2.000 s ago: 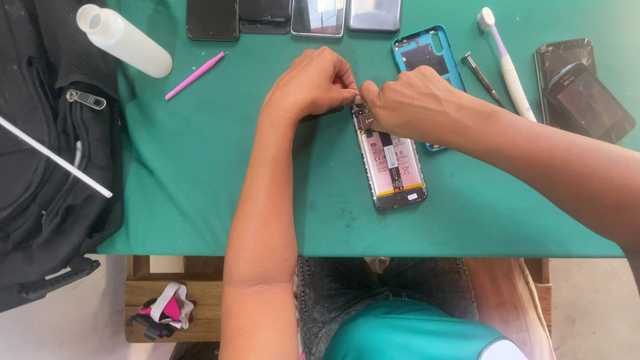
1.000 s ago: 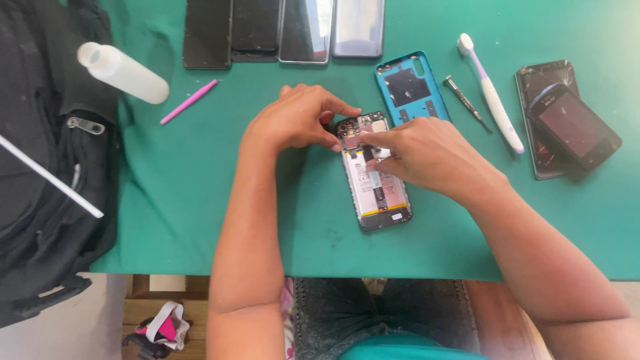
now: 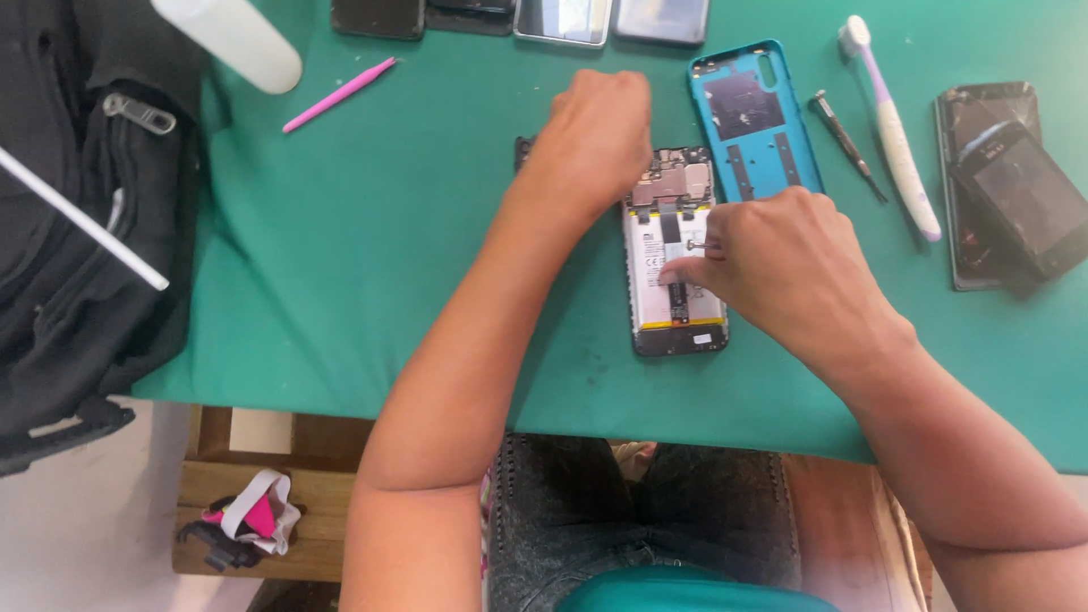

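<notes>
An opened smartphone [image 3: 671, 255] lies on the green cloth with its circuit board and white battery exposed. My left hand [image 3: 599, 127] is closed beside the board at the phone's upper left; its fingertips are hidden. A black part [image 3: 524, 151] shows behind that wrist, partly covered. My right hand [image 3: 778, 255] is over the battery's right side, its thumb near the flex cable, with a small metal tool tip [image 3: 699, 246] between its fingers. The teal back cover [image 3: 762, 161] lies inner side up at the phone's upper right. Right of it is a small screwdriver [image 3: 848, 146].
A toothbrush [image 3: 901, 153] and two stacked phones [image 3: 1020, 195] lie at the right. Several phones [image 3: 561, 19] line the far side. A pink pointed tool [image 3: 340, 95], a white bottle [image 3: 242, 42] and a black bag [image 3: 93, 212] are at the left.
My left hand has moved off the phone's top to its upper left, and a black part now shows behind the wrist. My right hand has moved down from the board to the battery.
</notes>
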